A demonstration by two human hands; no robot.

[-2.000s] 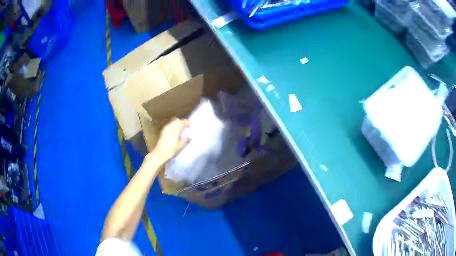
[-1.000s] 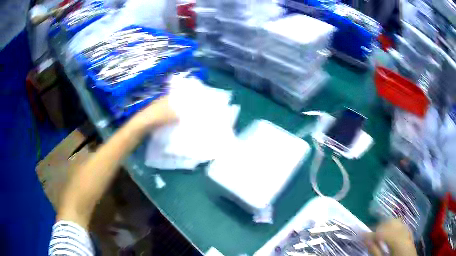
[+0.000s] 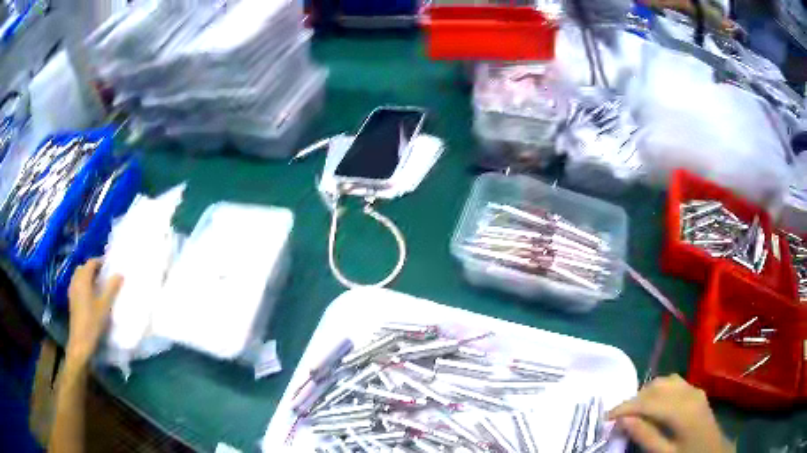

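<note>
My left hand is at the left, its fingers on a bunch of thin white sheets that stands beside a frosted white lidded box. My right hand is at the lower right, its fingertips at the right rim of the white parts tray, close to a few silver cylinders; whether it grips one is unclear. The tray is heaped with silver cylinders with thin red leads. A clear plastic box behind the tray holds neatly laid slim silver parts.
A phone with a looped strap lies behind the tray. Blue bins stand at the far left, stacked clear boxes at the back left. Red bins with silver parts stand at the right, another red bin at the back.
The left hand went from the floor carton to the bench with the white sheets, now left of the lidded box. The view swung right, showing more of the tray and right hand.
</note>
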